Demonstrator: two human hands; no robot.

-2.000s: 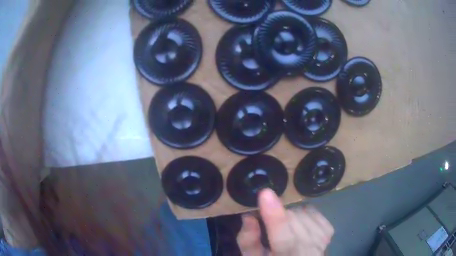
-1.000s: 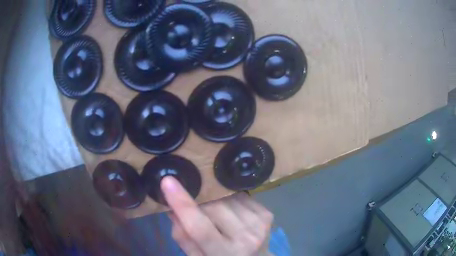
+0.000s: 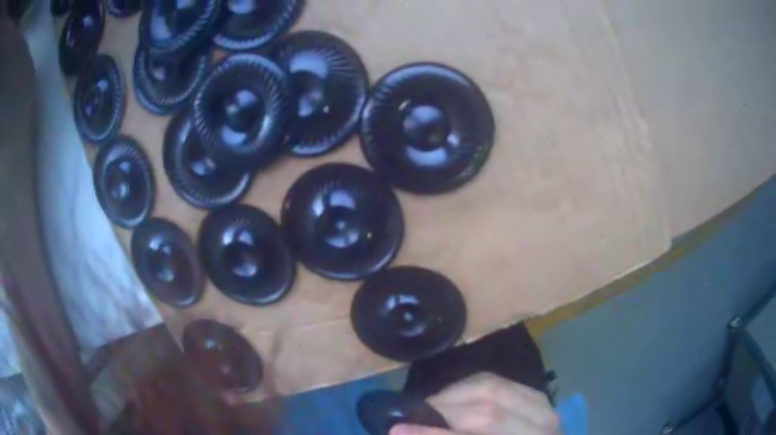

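Several glossy black round discs (image 3: 340, 223) lie on a brown cardboard sheet (image 3: 544, 187), some overlapping at the upper left. One disc (image 3: 408, 314) lies near the cardboard's front edge. My right hand (image 3: 485, 408), partly cut off by the bottom edge, grips another black disc (image 3: 398, 411) between thumb and fingers, just off the front edge of the cardboard. The disc is tilted and its lower part is out of the picture. My left hand is not in view.
A pale sheet (image 3: 81, 229) lies beyond the cardboard's left edge. Blurred reddish-brown strands (image 3: 162, 386) cross the lower left. A dark object (image 3: 485, 357) is under the front edge. Grey floor (image 3: 596, 348) and a dark-framed grey crate (image 3: 753, 391) are at the right.
The view has shifted, so the discs stand further left. My right hand was touching a front-row disc; now that place is bare and the hand holds a disc off the front edge.
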